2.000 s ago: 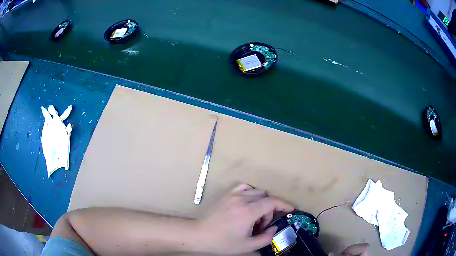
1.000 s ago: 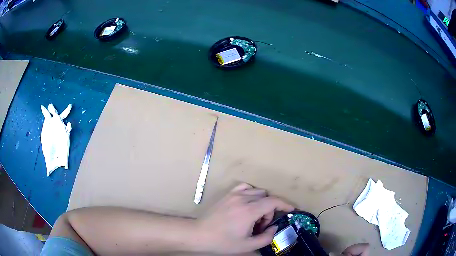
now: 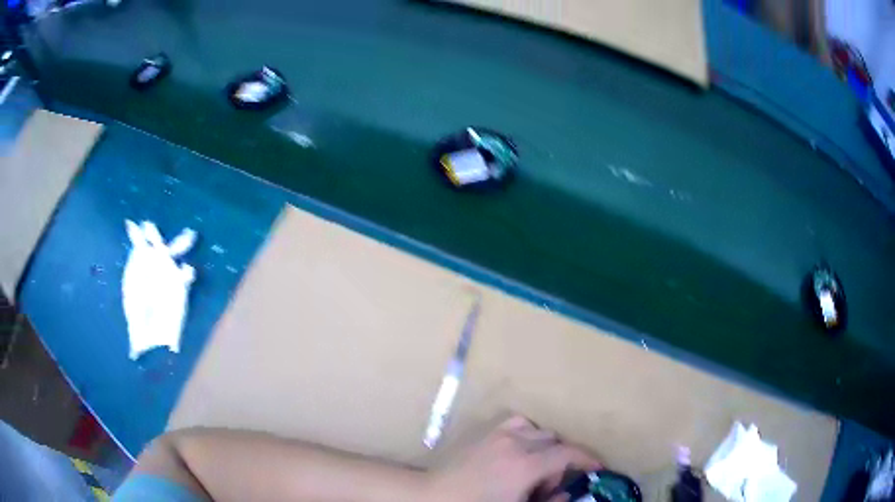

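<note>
My left hand (image 3: 525,466) lies at the bottom of the view, its fingers on a black shell unit (image 3: 604,487) with green circuit board showing. The unit's lower part is cut off by the bottom edge. My right hand is out of the picture. A dark object with a pale pinkish tip (image 3: 685,478) stands just right of the unit, blurred; what holds it cannot be seen. Silver-white tweezers (image 3: 451,377) lie on the cardboard mat (image 3: 324,324), left of and above my left hand.
White cloth or paper (image 3: 748,466) lies at the mat's right. A white glove (image 3: 157,294) lies on the bench at left. The dark green belt (image 3: 628,216) carries several open units, one near its middle (image 3: 476,160). Another cardboard sheet (image 3: 608,29) is beyond the belt. A dark device (image 3: 873,480) is far right.
The view has tilted up and blurred, so everything sits lower in the picture. The dark object with the pale tip has appeared beside the unit. My right hand's fingers have left the view.
</note>
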